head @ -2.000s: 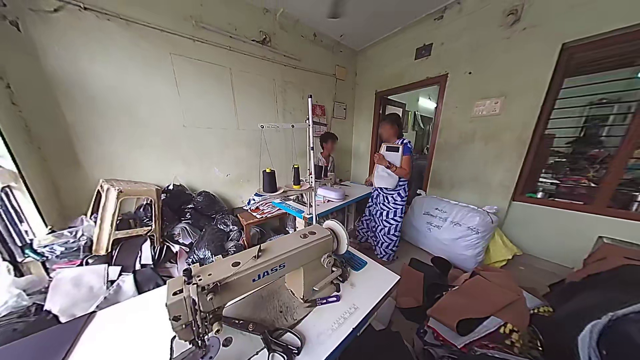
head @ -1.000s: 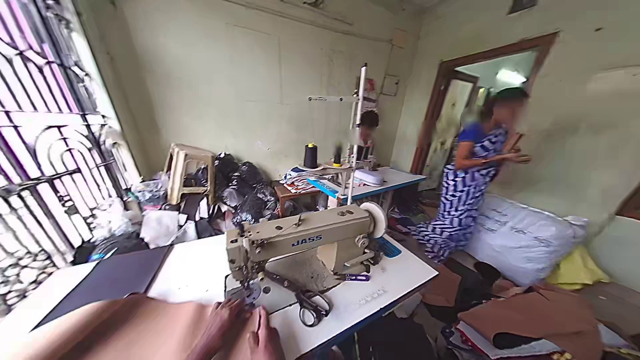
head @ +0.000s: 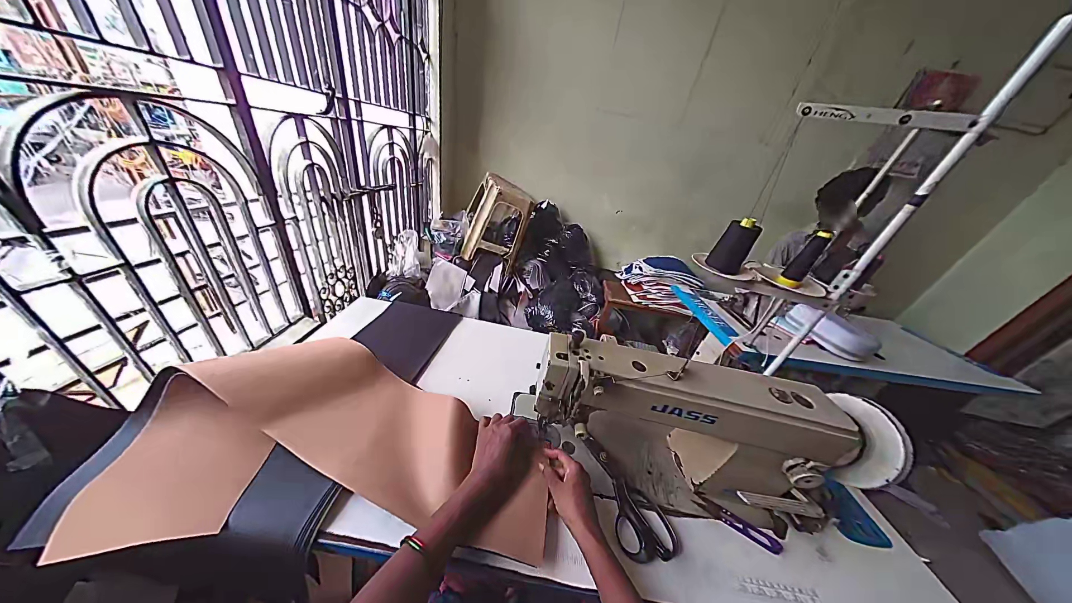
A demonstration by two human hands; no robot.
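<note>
A beige industrial sewing machine point(head: 703, 419) stands on the white table. A large tan sheet of material point(head: 352, 410), dark on its underside, drapes over the table's left part, with its right edge at the needle area. My left hand point(head: 502, 448) lies on that sheet just left of the presser foot. Close to its right, my right hand point(head: 568, 481) has its fingers at the sheet's right edge, thumb and fingertips close together. Black-handled scissors point(head: 641, 519) lie beside the machine's bed, and a purple-handled tool point(head: 745, 532) rests farther right. Stacked dark sheets point(head: 280, 502) show beneath the tan one.
A metal window grille point(head: 234, 167) runs along the left. Black plastic bags point(head: 557, 293) and a stool point(head: 496, 219) are behind the table. A thread stand holds black cones point(head: 730, 247). At back right, a person point(head: 842, 209) is near another table point(head: 904, 352).
The view has swung left, showing more of the grille. The hands, out of view two seconds ago, appear on the tan sheet one second ago and remain near the needle.
</note>
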